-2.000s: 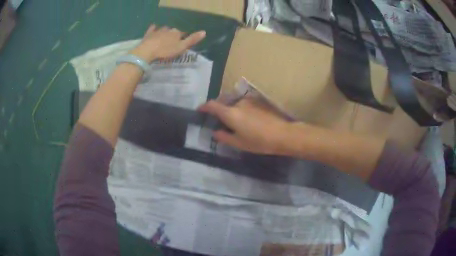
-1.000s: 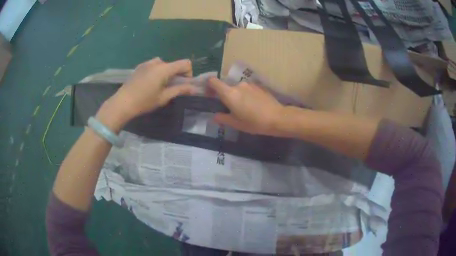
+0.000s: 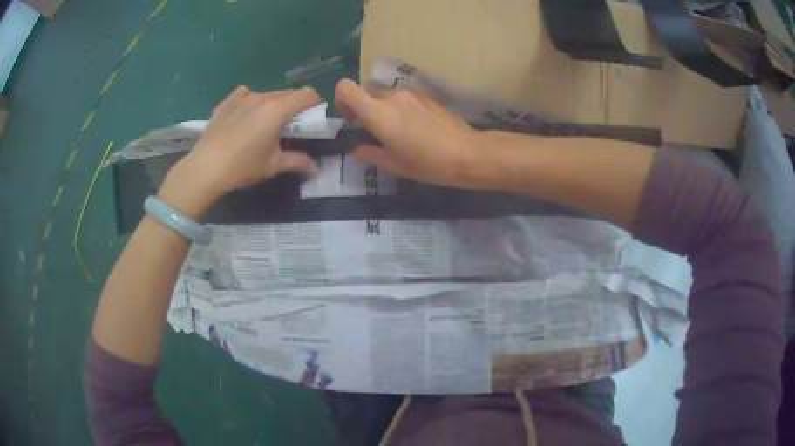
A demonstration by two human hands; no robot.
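A newspaper sheet (image 3: 418, 327) lies across my lap. A wide black strip (image 3: 253, 202) lies lengthwise on it, near its far edge. A white label (image 3: 321, 180) shows on the strip near the middle. My left hand (image 3: 248, 139), with a pale bracelet on the wrist, holds the far edge of the newspaper between thumb and fingers, folded up beside the strip. My right hand (image 3: 410, 131) is over the strip just right of the label, thumb and fingers apart. Its palm side is hidden.
A tan carton flap (image 3: 488, 52) lies beyond the strip. Two black strips (image 3: 680, 43) hang over it at the upper right. The green floor (image 3: 52, 348) at the left has a yellow dashed line and a loose yellow band (image 3: 80, 209). White material (image 3: 769, 157) shows at the right.
My left hand has come back from the far newspaper edge to the strip and taken hold of the paper. The far edge is now turned up. My right hand has moved farther away from my body.
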